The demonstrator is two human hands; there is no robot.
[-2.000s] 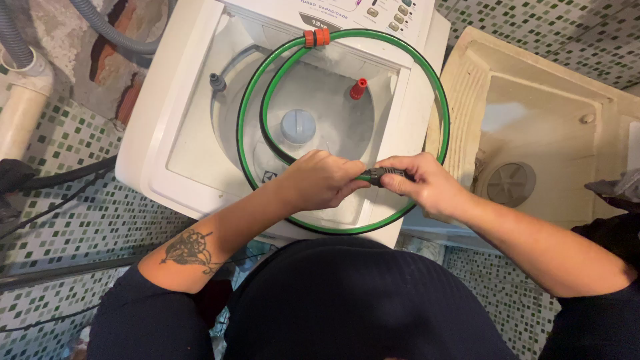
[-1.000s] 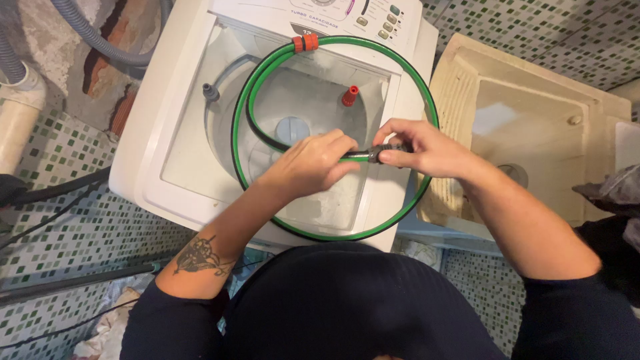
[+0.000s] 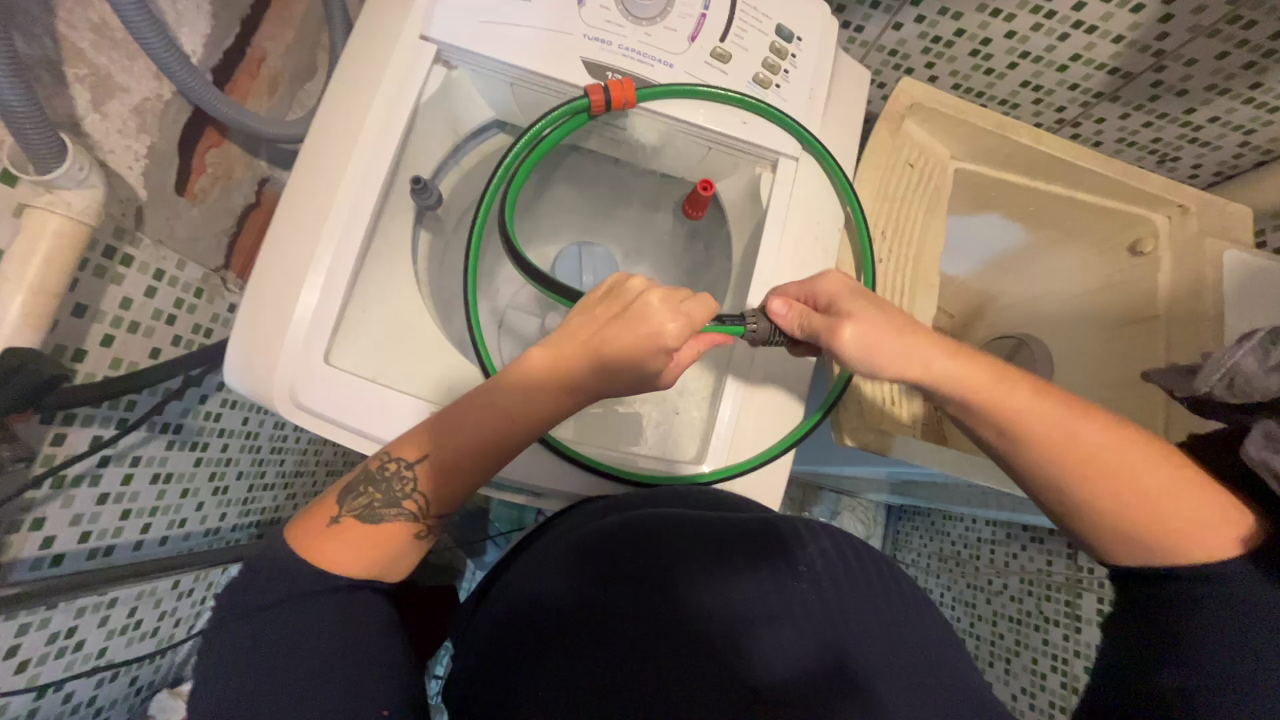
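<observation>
A green and black garden hose (image 3: 861, 270) lies looped over the closed glass lid of a white top-loading washing machine (image 3: 300, 330). My left hand (image 3: 640, 330) is closed around the hose near one end, above the lid. Beside it, my right hand (image 3: 825, 315) grips the dark grey hose connector (image 3: 765, 327) at that end. An orange hose connector (image 3: 610, 96) rests at the top of the loop, by the control panel. On the lid are a red nozzle (image 3: 700, 199), to the right, and a small grey fitting (image 3: 425, 192), to the left.
A beige laundry sink (image 3: 1060, 190) with a ribbed washboard stands to the right of the machine, with dark cloth (image 3: 1235, 385) at its far edge. Grey corrugated hoses (image 3: 190, 85) and a white pipe (image 3: 45, 250) run along the wall at left.
Both hands stay on the hose end. More of the grey connector shows beside my right fingers than two seconds ago, and a short stretch of hose shows between my hands.
</observation>
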